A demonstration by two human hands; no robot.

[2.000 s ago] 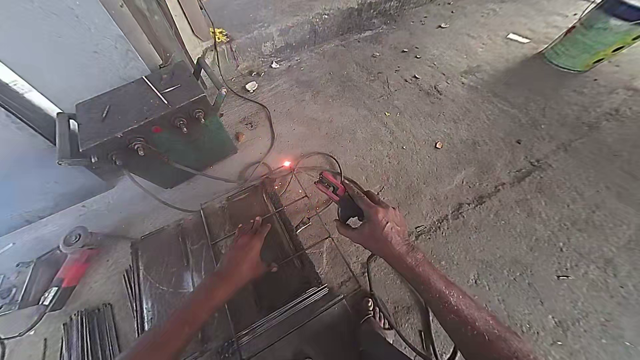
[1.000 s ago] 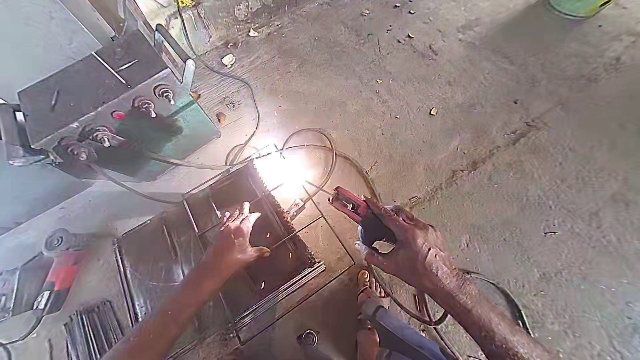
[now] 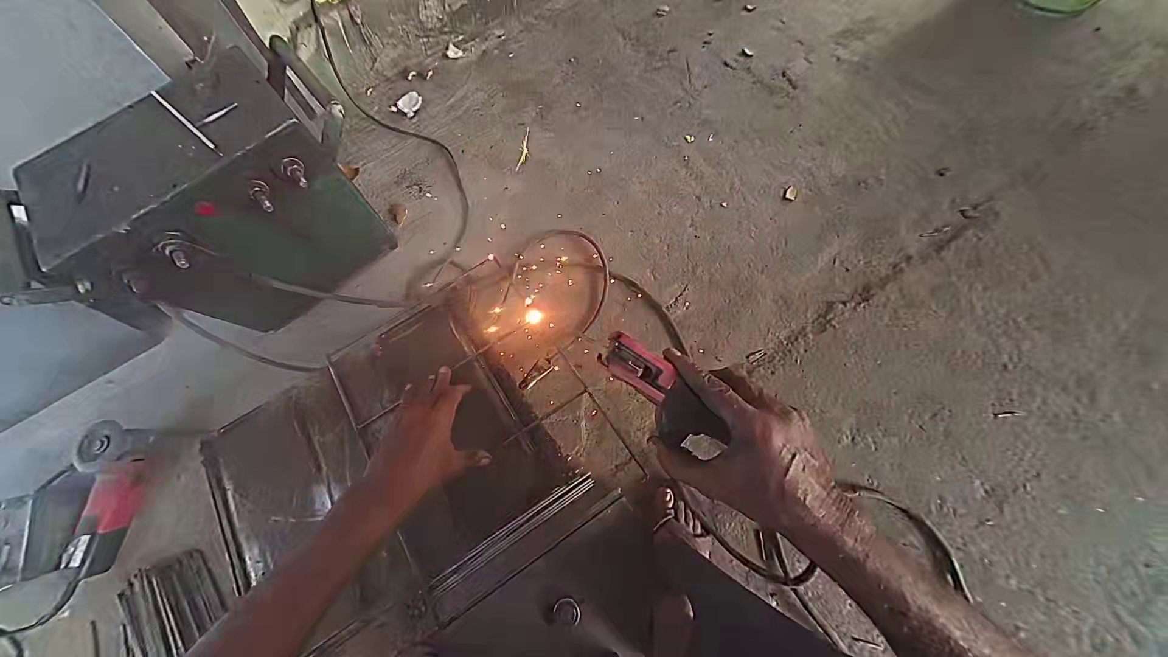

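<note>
My right hand (image 3: pixel 753 438) is closed around a red and black welding electrode holder (image 3: pixel 643 367). Left of its jaws, an orange glow with flying sparks (image 3: pixel 534 316) sits at the thin metal rods of a grid frame (image 3: pixel 589 391); the electrode itself is hard to make out. My left hand (image 3: pixel 429 429) rests with spread fingers on or just over the grid and the dark metal plate (image 3: pixel 484 493) beneath it. Whether its fingers grip a rod cannot be told. A bundle of thin rods (image 3: pixel 511 534) lies near the plate's lower edge.
A green welding machine (image 3: pixel 301 246) with terminals and cables stands at upper left. A red angle grinder (image 3: pixel 114 497) lies at far left, above a stack of metal strips (image 3: pixel 173 598). Cable loops (image 3: pixel 675 319) cross the concrete floor. A bare foot (image 3: pixel 675 511) is close below the grid.
The small red glow flared to a bright white arc, and is now a smaller orange glow with scattered sparks. My right hand keeps hold of the electrode holder.
</note>
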